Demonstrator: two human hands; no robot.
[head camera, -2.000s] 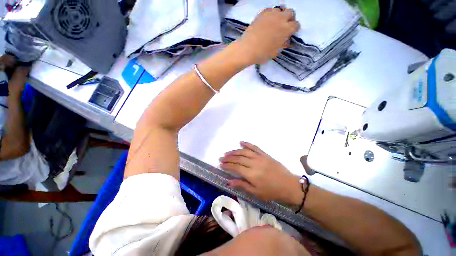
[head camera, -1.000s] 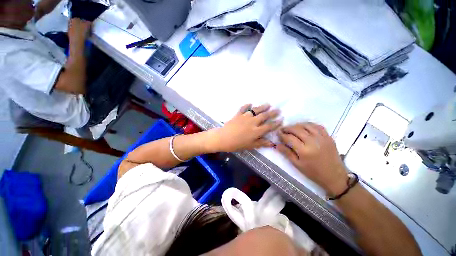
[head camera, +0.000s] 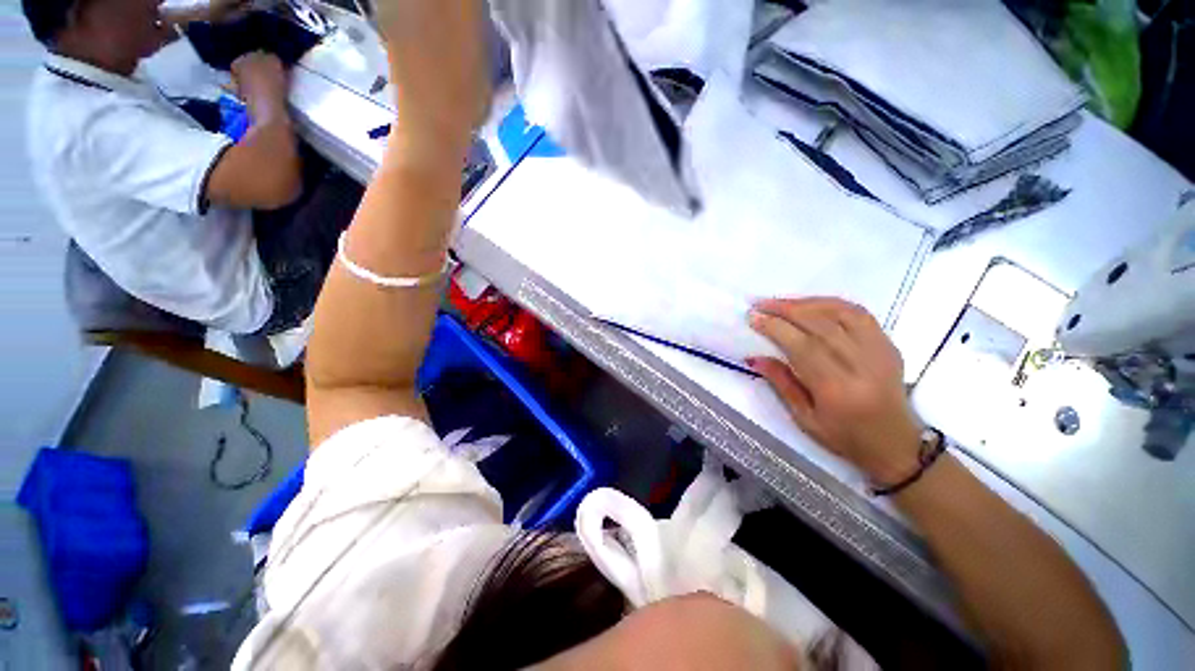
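Observation:
A pale grey panel (head camera: 773, 243) with dark edges lies flat on the white table in front of me. My right hand (head camera: 832, 367) rests on its near right part, fingers spread and not gripping. My left arm reaches up past the top edge, so my left hand is out of the picture. A second grey piece (head camera: 596, 112) with a dark edge hangs tilted and blurred beside that forearm, over the panel's far left part. What holds it is hidden.
A stack of grey pieces (head camera: 930, 85) stands at the back right, a dark patterned strip (head camera: 1006, 210) beside it. The sewing machine (head camera: 1134, 295) is at right. A blue bin (head camera: 577, 459) is below the table edge. Another person (head camera: 144, 171) sits at left.
My left hand has left the panel and moved up out of the picture. A grey piece has swung up at upper middle. My right hand stays on the panel, which now shows its dark near edge.

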